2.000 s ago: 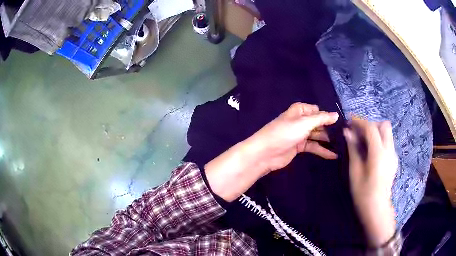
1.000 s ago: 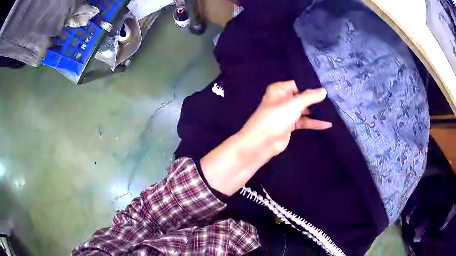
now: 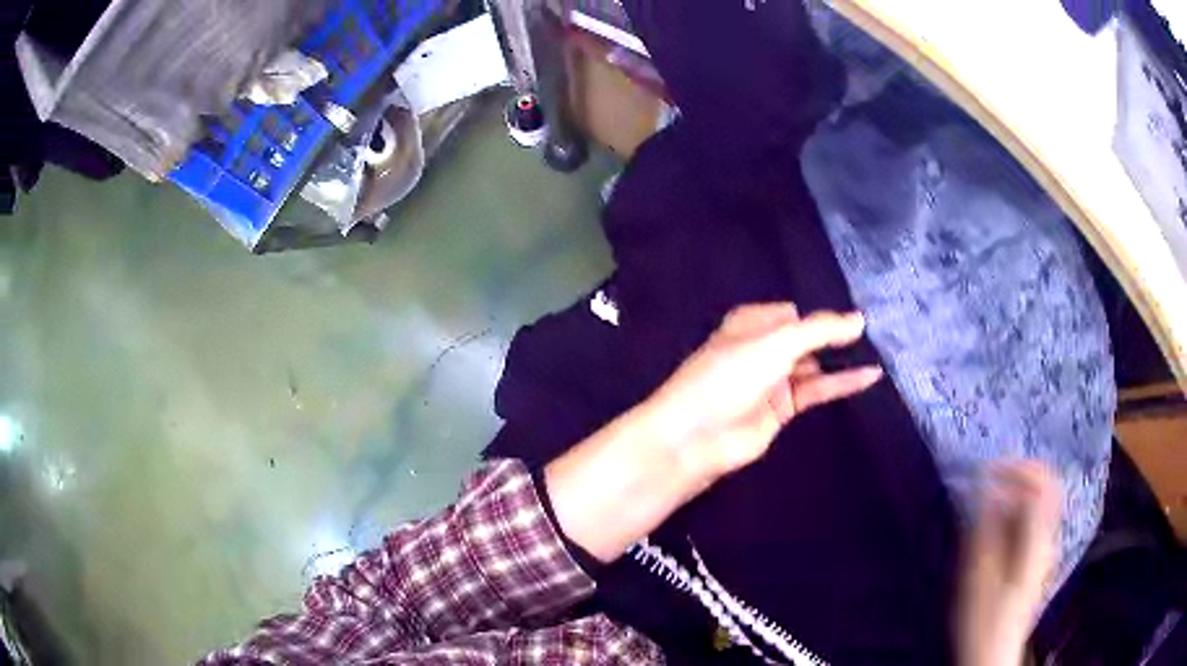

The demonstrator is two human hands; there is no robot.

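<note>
A dark garment (image 3: 833, 520) lies over my lap, its plain dark edge meeting a shiny blue-grey patterned lining (image 3: 963, 299). My left hand (image 3: 768, 384) pinches the dark edge where it meets the lining, thumb and index at the seam, another finger stretched below. My right hand (image 3: 1013, 540) is blurred over the lower part of the lining, its wrist towards the bottom edge; its fingers are too blurred to read. No needle or thread can be made out. White toothed trim (image 3: 716, 601) runs across the dark cloth near the bottom.
A pale curved-edge table (image 3: 1028, 98) is at the upper right. A blue crate (image 3: 234, 189) with grey cloth (image 3: 137, 78) over it stands upper left on the green floor (image 3: 300, 390). A small round item (image 3: 526, 120) is beside it. Dark cloth lies at the lower right.
My right hand, beside the left at first and out of view one second ago, is back at the lower right. The left hand keeps its hold; the whole view has shifted slightly.
</note>
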